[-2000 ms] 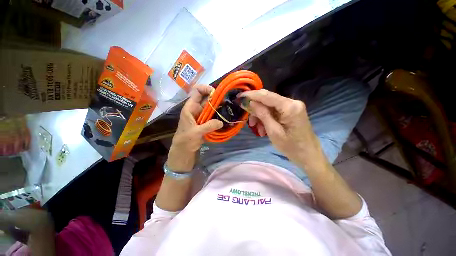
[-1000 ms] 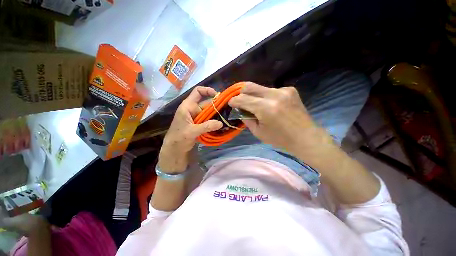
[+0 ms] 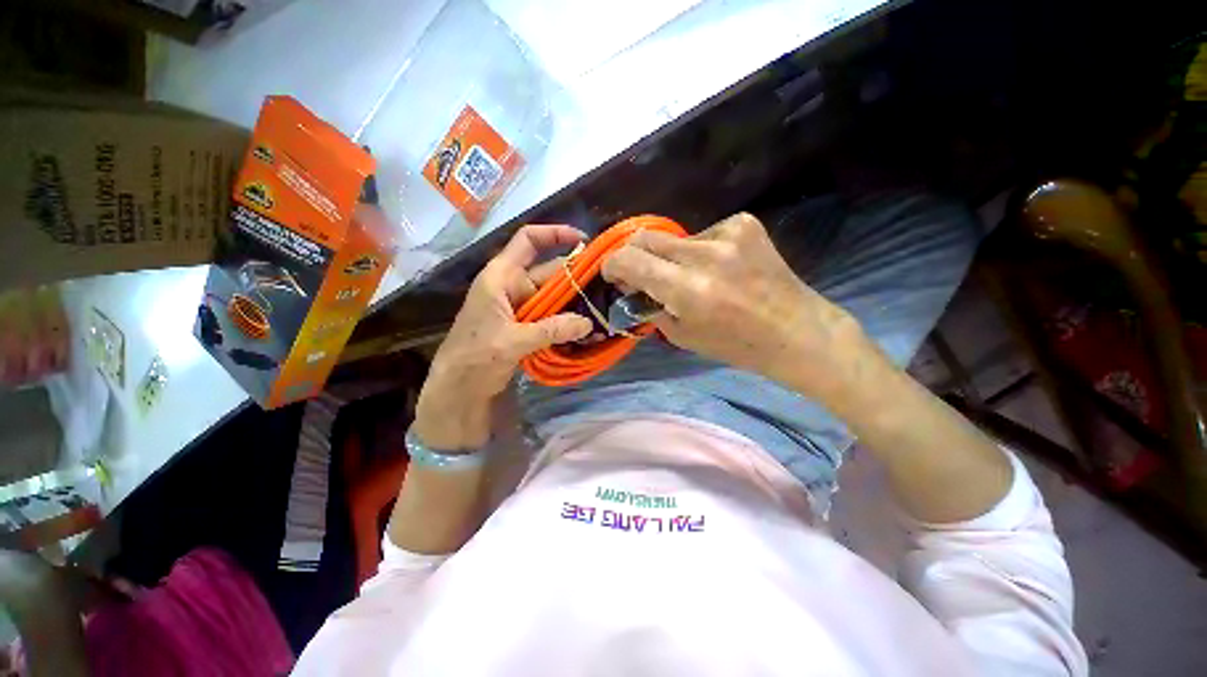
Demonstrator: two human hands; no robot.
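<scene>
My left hand point(image 3: 492, 318) holds the orange coiled cord point(image 3: 563, 360) over my lap, thumb on its lower loops and fingers behind it. A thin pale yellow band point(image 3: 584, 294) runs around the coil. My right hand point(image 3: 721, 298) is at the coil's right side, its fingertips pinching something dark at the opening. A small dark, shiny piece point(image 3: 633, 311) shows below these fingertips; I cannot tell what it is. The orange and black retail box point(image 3: 294, 251) stands at the table edge, left of my hands. A clear plastic bag point(image 3: 510, 82) with an orange-and-white QR card point(image 3: 473, 164) lies behind.
A large brown carton point(image 3: 113, 199) with black lettering is at the left on the white table point(image 3: 622, 60). Another person's pink sleeve point(image 3: 199, 619) and arm are at lower left, near a small box point(image 3: 48, 513). A wooden chair point(image 3: 1079, 251) stands at the right.
My right hand has moved from the coil's open right side onto its upper right part, fingers curled further in. The coil tilted more to the right. The neighbour's box came into view and shifted.
</scene>
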